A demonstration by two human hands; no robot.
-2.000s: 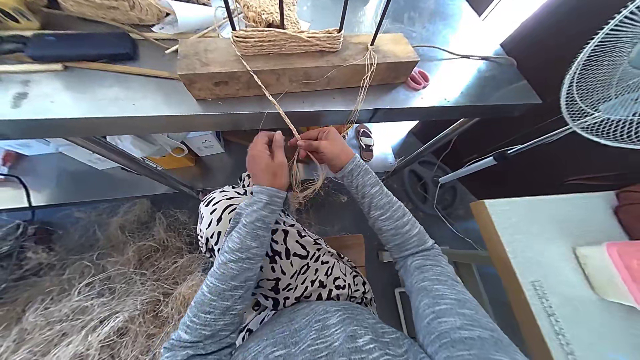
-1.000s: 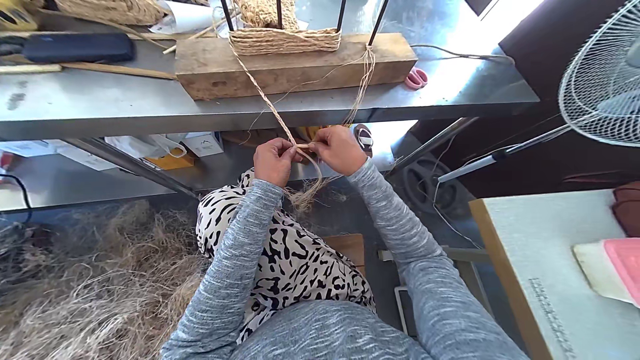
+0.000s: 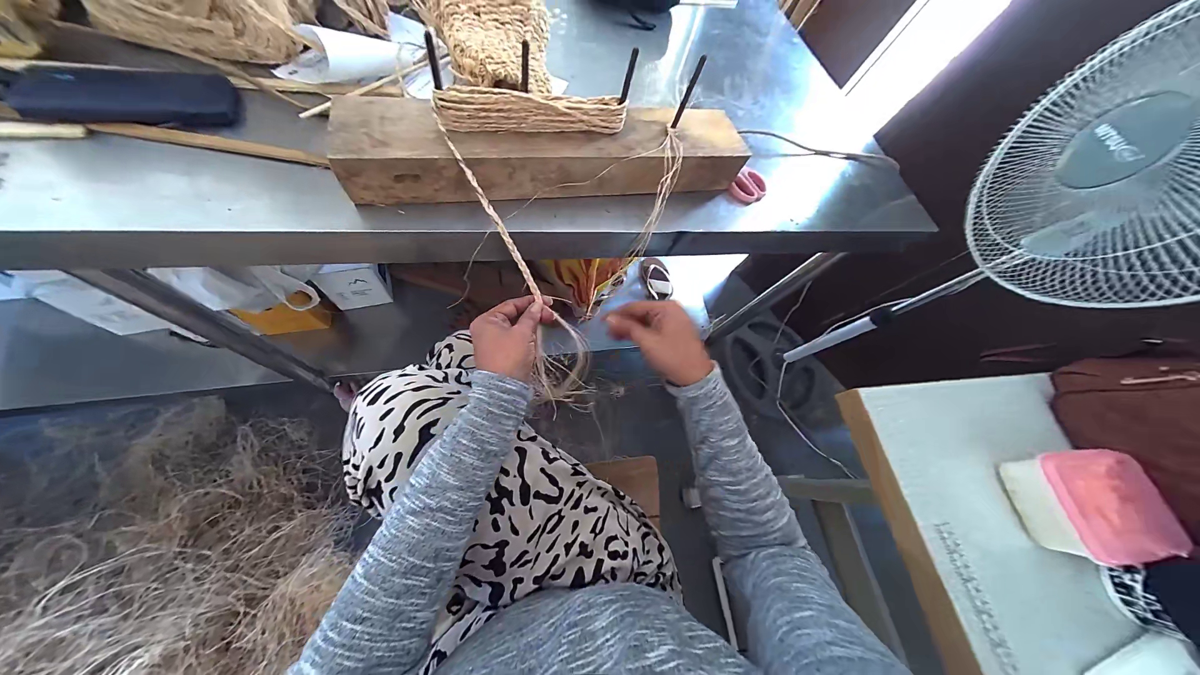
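Note:
My left hand (image 3: 508, 337) pinches the lower end of a braided fiber cord (image 3: 494, 217), with loose strands hanging below the fingers. The cord runs up to a wooden block (image 3: 544, 169) with several upright black metal pegs. Wound cord (image 3: 530, 111) lies around some of the pegs. From the rightmost peg hangs a bundle of loose fibers (image 3: 668, 178). My right hand (image 3: 664, 339) is raised to the right of the strands, apart from my left hand and slightly blurred; whether a thin strand is between its fingers cannot be told.
The block rests near the front edge of a steel table (image 3: 281, 246). Pink-handled scissors (image 3: 748, 186) and a dark case (image 3: 127, 96) lie on it. Loose fiber (image 3: 187, 553) is heaped at lower left. A white fan (image 3: 1106, 169) and a side table (image 3: 947, 525) stand right.
My right hand has moved right, away from my left hand, where both were together on the cord. My left hand still pinches the cord.

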